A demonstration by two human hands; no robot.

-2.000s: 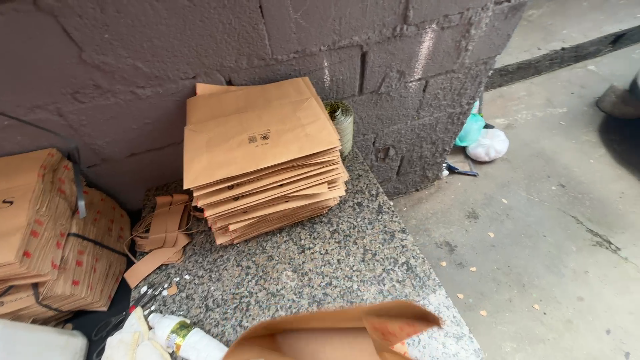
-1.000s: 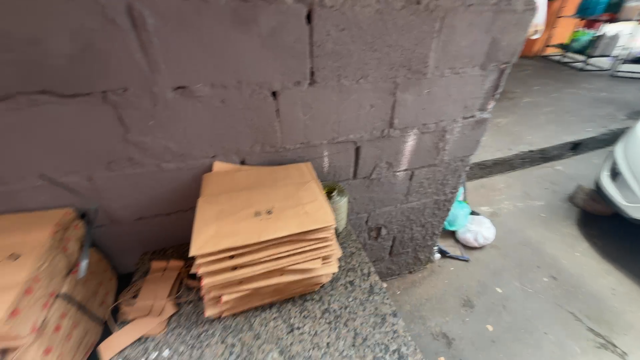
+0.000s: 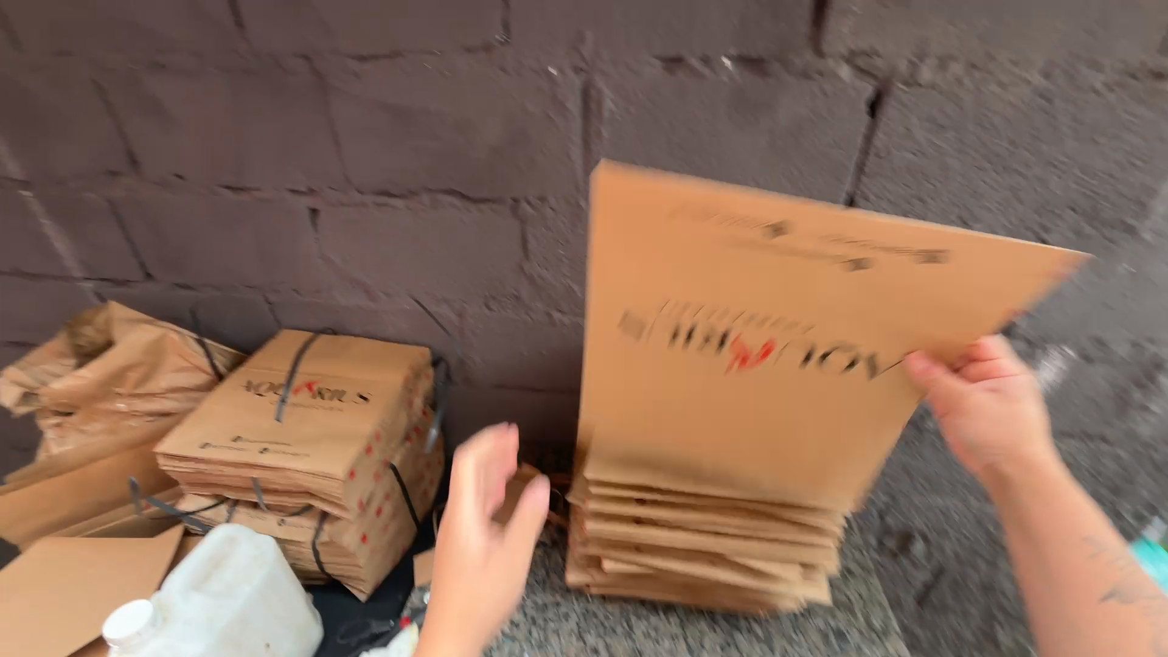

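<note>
A flat kraft paper bag (image 3: 730,420) with print on it stands tilted up above the stack of flat kraft paper bags (image 3: 703,557). My right hand (image 3: 990,401) grips its right edge between thumb and fingers. To the left of the stack, my left hand (image 3: 488,538) is raised with its fingers apart and nothing in it. The stack lies on a speckled granite slab (image 3: 867,607). Whether the raised bag's lower edge still touches the stack is unclear.
Strapped bundles of printed paper bags (image 3: 301,411) lie at the left, beside crumpled brown paper (image 3: 109,383). A white plastic jug (image 3: 228,593) stands in front of them. Behind is a dark painted block wall (image 3: 438,109).
Both hands have come into view. One bag is now lifted off the top of the stack by my right hand. The view has turned left.
</note>
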